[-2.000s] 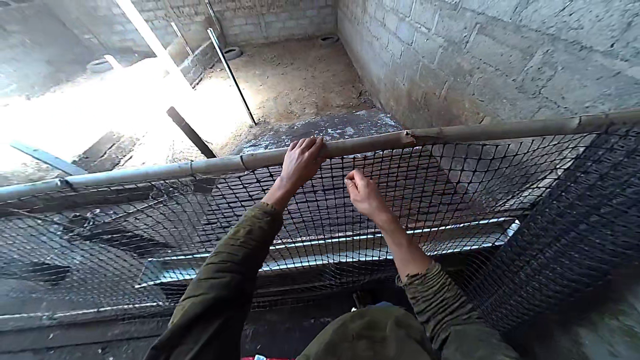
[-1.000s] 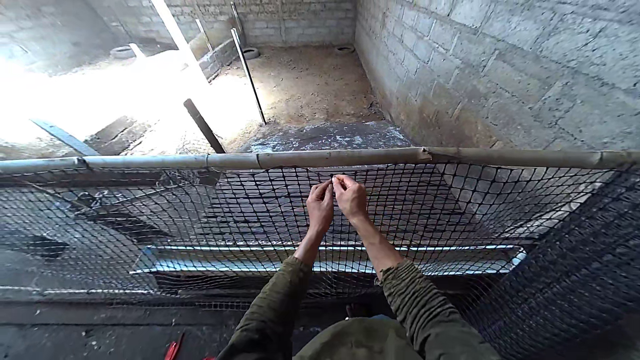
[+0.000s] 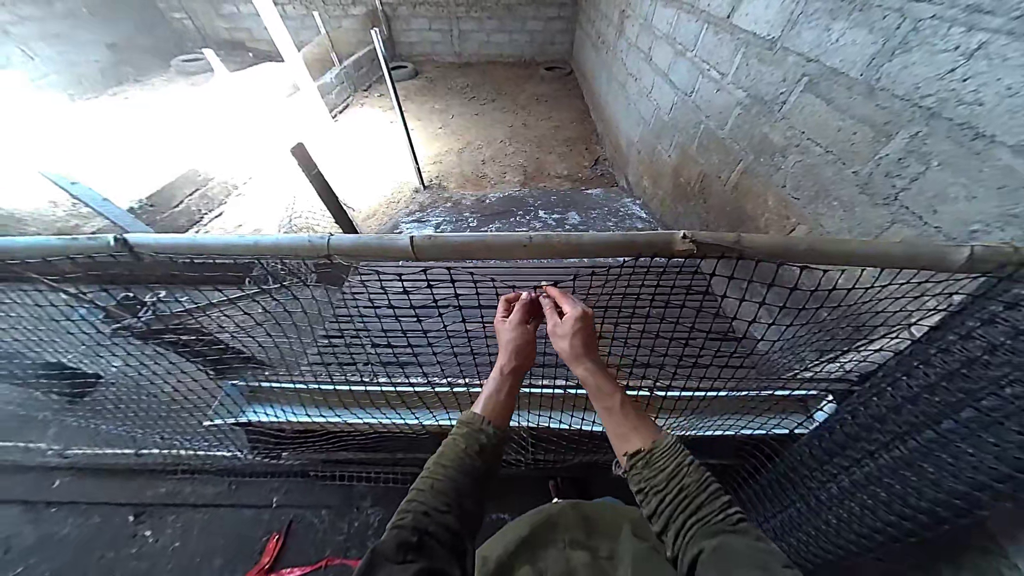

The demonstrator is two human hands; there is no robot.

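Note:
Black plastic netting hangs along a horizontal bamboo pole. Just below the pole, my left hand pinches the net's upper edge between thumb and fingertips. Close beside it, fingertips nearly touching, my right hand pinches the same edge; a small reddish bit shows at its fingertips, too small to name. The net is drawn down slightly from the pole where the hands are. A thick bunched roll of the netting slants down at the right.
Behind the net lie a long metal trough and a slatted floor. A concrete block wall rises at the right. Upright posts stand beyond the pole, with a tyre farther back. A red strip lies on the floor at lower left.
Two seconds ago my left hand lay on the pole and my right hand was apart from it. One second ago both were together at the net's upper edge, as they are now.

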